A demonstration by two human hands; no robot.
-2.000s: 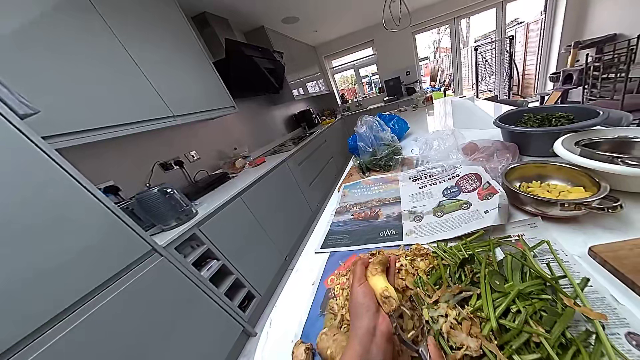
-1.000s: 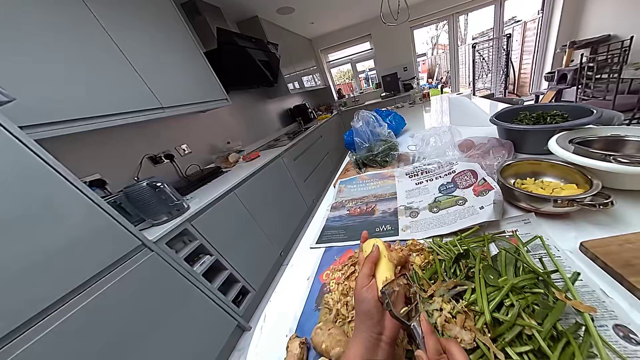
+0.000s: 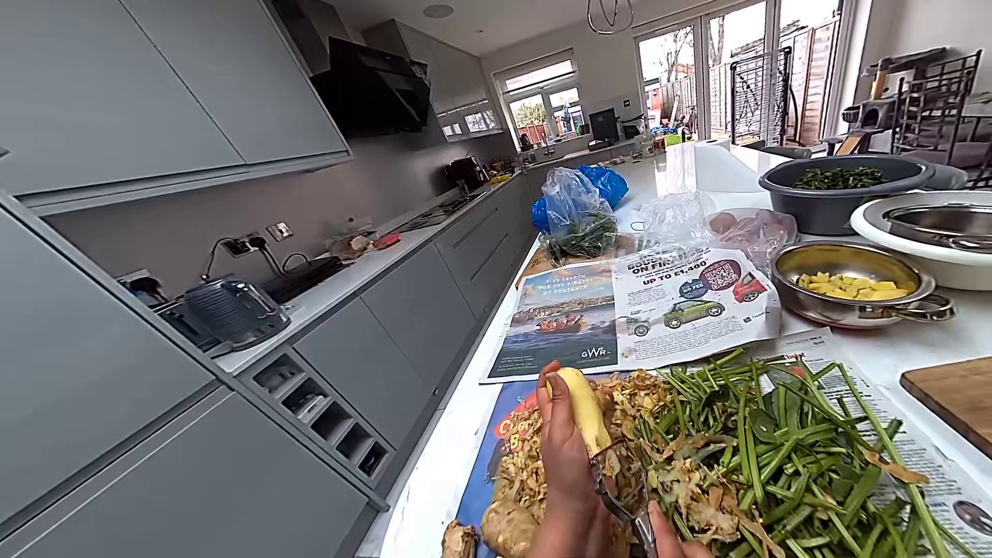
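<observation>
My left hand (image 3: 570, 465) grips a peeled, pale yellow potato (image 3: 583, 411), its upper end raised above the peelings. At the potato's lower end is the blade of a metal vegetable peeler (image 3: 637, 523), whose handle my right hand (image 3: 673, 535) holds at the bottom edge of the view. Brown peelings (image 3: 523, 469) lie around my left hand. Green stalks (image 3: 775, 457) are heaped to the right, on newspaper. Unpeeled brown tubers (image 3: 510, 528) rest left of my left wrist.
An open newspaper (image 3: 558, 325) lies beyond the peelings. Right of it are a steel pan (image 3: 922, 288) with yellow chunks, a grey tub (image 3: 806, 203) of greens, a white bowl (image 3: 930, 260) and a wooden board (image 3: 961, 395). Plastic bags (image 3: 577, 205) stand farther back.
The potato shows more pale yellow surface than two seconds ago, and my left hand holds it more upright. The peeler remains in my right hand.
</observation>
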